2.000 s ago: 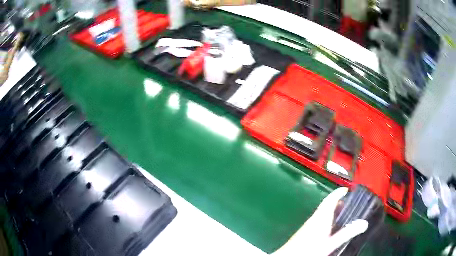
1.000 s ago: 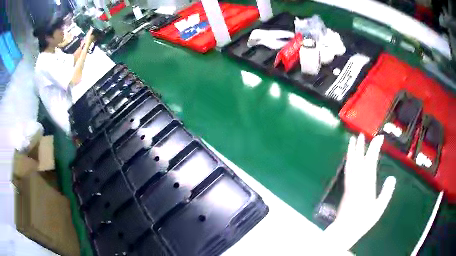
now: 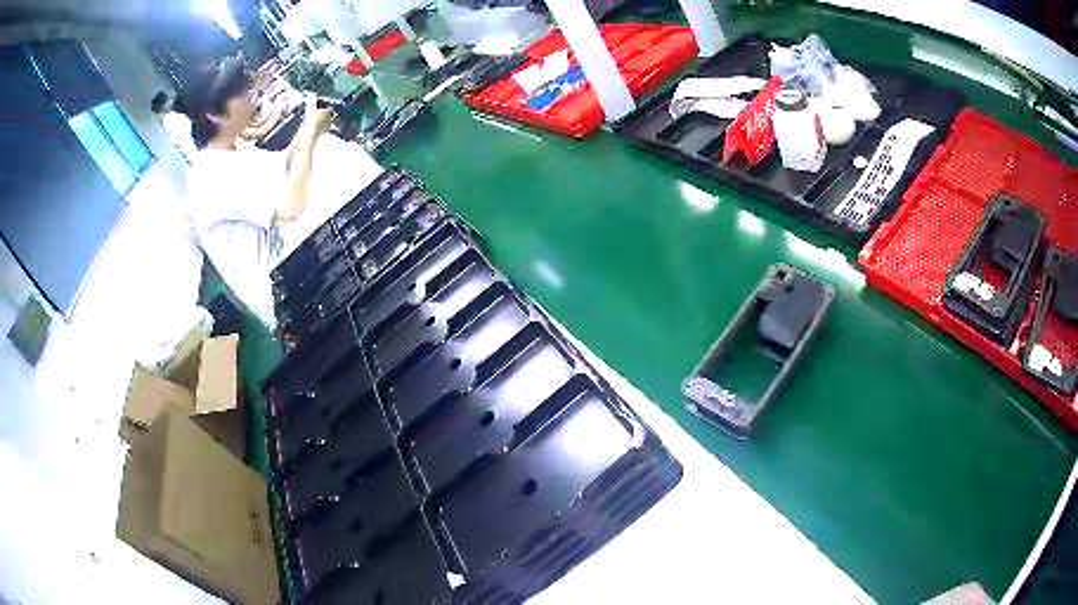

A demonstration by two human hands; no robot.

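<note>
A dark phone middle frame (image 3: 707, 391) lies flat on the shiny green belt (image 3: 591, 254), right of the black trays. It has a large open window and a dark patch across its upper part. Its thick edge may be several nested frames; I cannot tell. More frames (image 3: 960, 286) lie in the red tray (image 3: 908, 242) at the right. A small pale pink patch at the bottom right edge looks like part of a hand, cut off by the picture. I cannot tell which hand it is or whether it holds anything. No hand touches the frame on the belt.
Glossy black blister trays (image 3: 528, 486) stand along the white ledge (image 3: 757, 538). Behind the belt, a black parts tray (image 3: 709, 169) holds a white bottle (image 3: 800, 132) and red packet (image 3: 752, 123). A person (image 3: 236, 183) is at the far left, with cardboard boxes (image 3: 195, 502) below.
The view has swung left, so the trays appear further right. The left hand that was over the belt has gone from there, and the frame near it now lies fully visible.
</note>
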